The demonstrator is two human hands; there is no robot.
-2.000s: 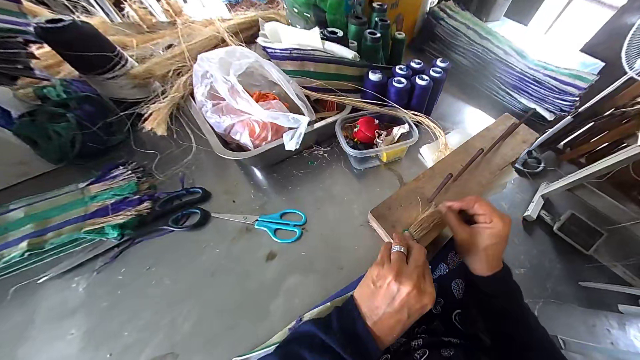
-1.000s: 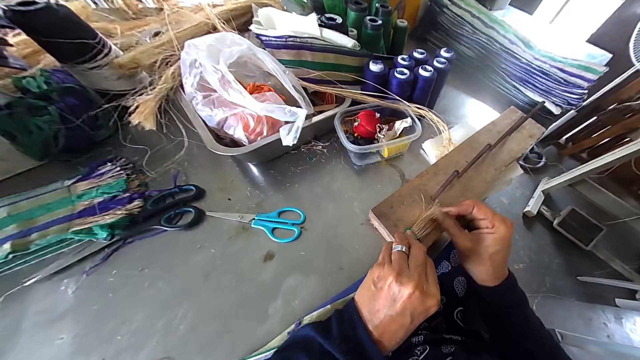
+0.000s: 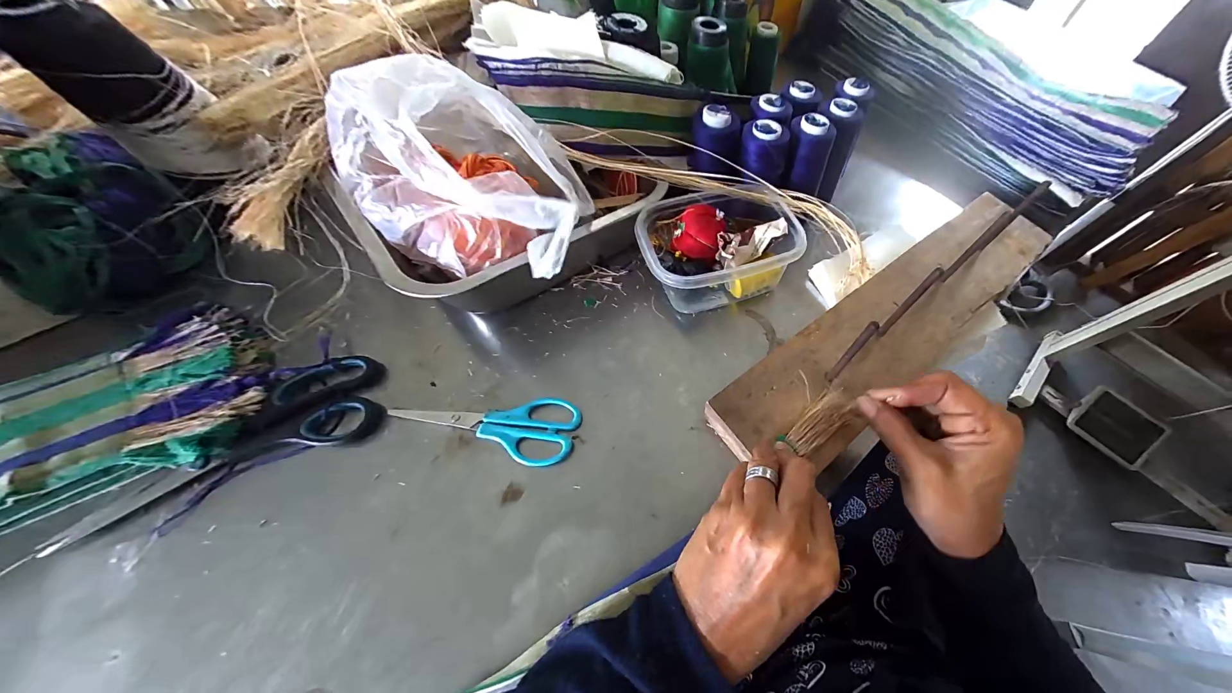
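Note:
A small bundle of tan plant fibres (image 3: 821, 423) with a bit of green at its base lies over the near end of a wooden board (image 3: 818, 371). My left hand (image 3: 765, 558), with a ring on one finger, pinches the bundle at its green base against the board. Thumb and forefinger of my right hand (image 3: 948, 457) are closed together at the loose fibre ends; a strand seems to be between them. A thin dark rod (image 3: 903, 303), held by bent metal pieces, runs along the board beyond the bundle.
Teal-handled scissors (image 3: 527, 431) and black-handled scissors (image 3: 332, 399) lie left of my hands. Behind stand a plastic tub (image 3: 717, 289) with a red pincushion, a metal tray (image 3: 491, 289) holding a plastic bag, and purple thread spools (image 3: 765, 149). Striped woven cloth (image 3: 115, 414) lies far left.
Both hands stay at the fibre bundle on the board. My right fingertips have shifted slightly at the loose ends.

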